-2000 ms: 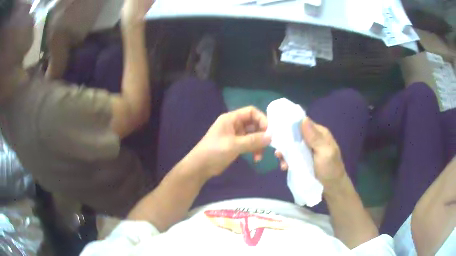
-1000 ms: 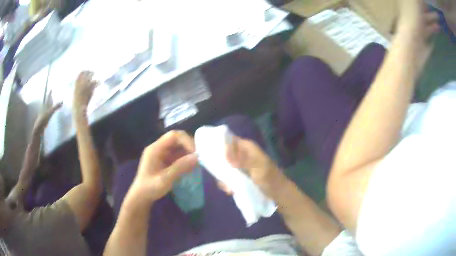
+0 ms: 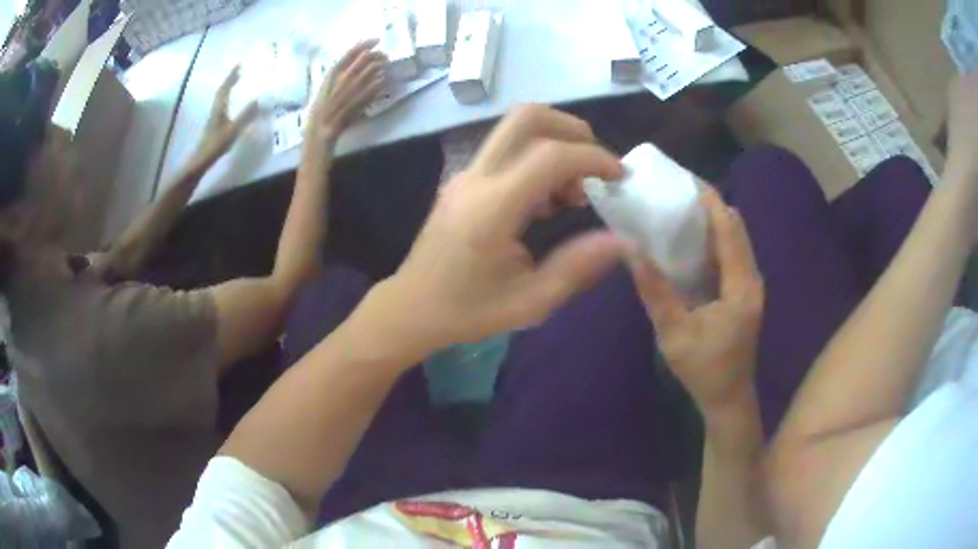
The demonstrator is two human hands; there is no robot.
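Observation:
A white, cloudy sleeve-like bundle (image 3: pixel 667 209) is held up in front of me above my lap, seen nearly end on. My right hand (image 3: pixel 708 306) is closed around its lower and right side. My left hand (image 3: pixel 515 231) is at its upper left, with fingertips at a corner of the white material and the thumb below. Whether the left fingers pinch it or only touch it cannot be told. What is inside the bundle is hidden.
A pale table (image 3: pixel 558 75) ahead bears white cartons (image 3: pixel 475 54) and printed sheets (image 3: pixel 681 54). At left, a person in a brown shirt (image 3: pixel 129 365) reaches onto it. A brown carton with white labels (image 3: pixel 831 113) is at right. Another person's arm (image 3: pixel 890 322) is close on my right.
The bundle has been raised and tilted towards end on. My left hand has come up over its upper left. The view has turned, and the neighbour at left now reaches among the cartons.

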